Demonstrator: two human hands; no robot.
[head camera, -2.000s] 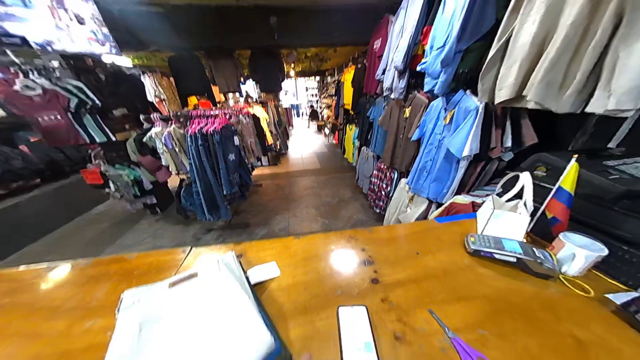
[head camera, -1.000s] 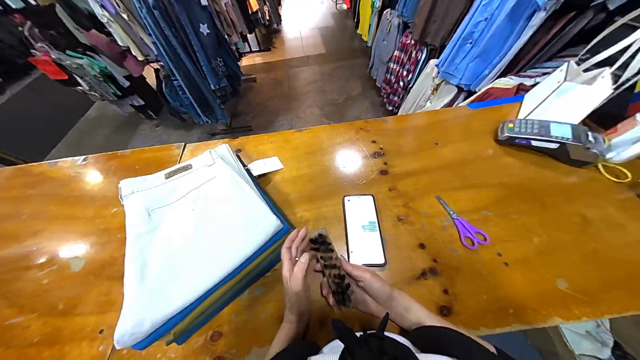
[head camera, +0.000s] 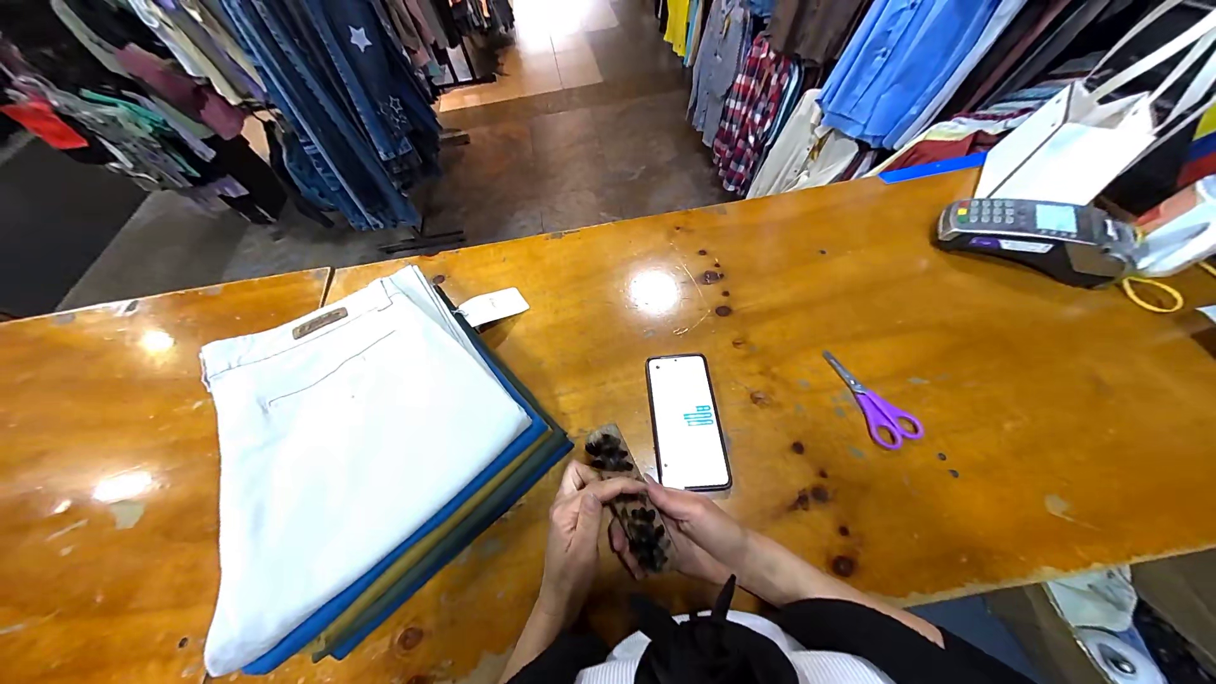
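A narrow strip-like card (head camera: 654, 543) with dark, tufted pieces along it lies between my two hands, low in the middle of the head view. My left hand (head camera: 576, 522) pinches it from the left side, its fingers across the strip's middle. From the right, my right hand (head camera: 698, 532) holds the strip, with some fingers under it. Just beyond my hands, a smartphone (head camera: 688, 418) with a lit screen lies on the wooden counter (head camera: 589, 332). To the left is a stack of folded trousers, white jeans (head camera: 351, 456) on top, with a white tag (head camera: 494, 306) beside it.
Purple-handled scissors (head camera: 888, 418) lie right of the phone. A card payment terminal (head camera: 1035, 233) and a white paper bag (head camera: 1064, 142) stand at the back right. Beyond the counter's far edge hang jeans (head camera: 323, 104) and blue shirts (head camera: 898, 71).
My hands were out of view two seconds ago and then appeared holding the tufted strip. My left fingers have since closed onto it. The view has tilted down.
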